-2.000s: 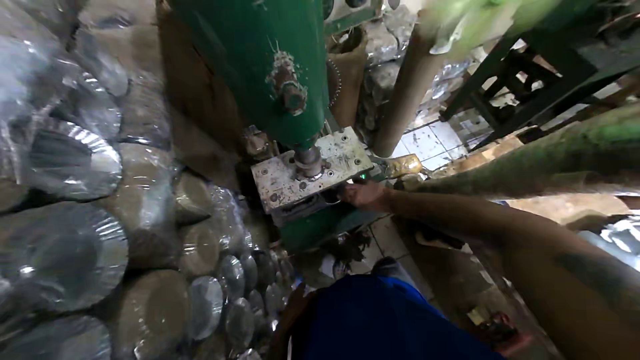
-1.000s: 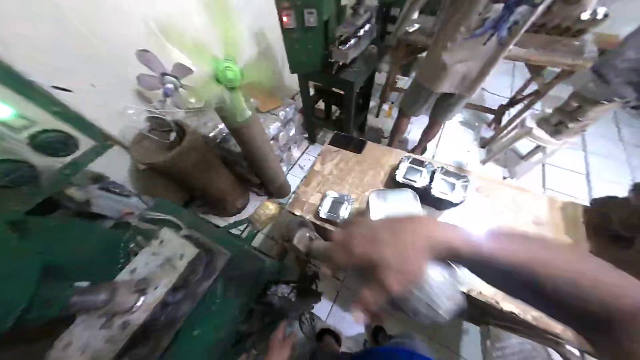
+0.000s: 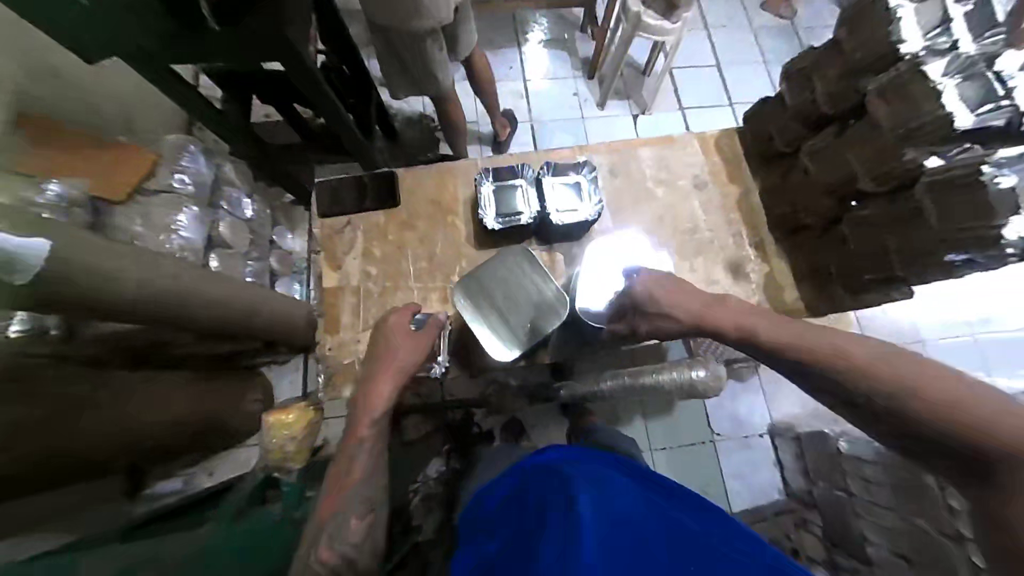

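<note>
On a worn wooden table [image 3: 680,192], my left hand [image 3: 406,344] grips a small foil tray [image 3: 442,352] near the front left edge. My right hand [image 3: 652,304] holds the near right edge of a bright, rounded-square metal piece [image 3: 612,272] that reflects glare. Between my hands lies another rounded-square metal sheet [image 3: 512,302], dull silver. Behind it stand two crimped square foil trays side by side, a left one [image 3: 508,198] and a right one [image 3: 570,192]. The undersides of both hands are hidden.
A dark phone [image 3: 358,193] lies at the table's back left corner. Stacked foil trays [image 3: 872,176] rise at the right. A plastic-wrapped roll [image 3: 640,382] runs along the near edge. Brown rolls [image 3: 152,280] are at the left. A person [image 3: 448,64] stands beyond the table.
The view has swung from the green press to the table. My right hand, blurred over the table a second ago, now holds the bright metal piece. My left hand has come onto the small foil tray.
</note>
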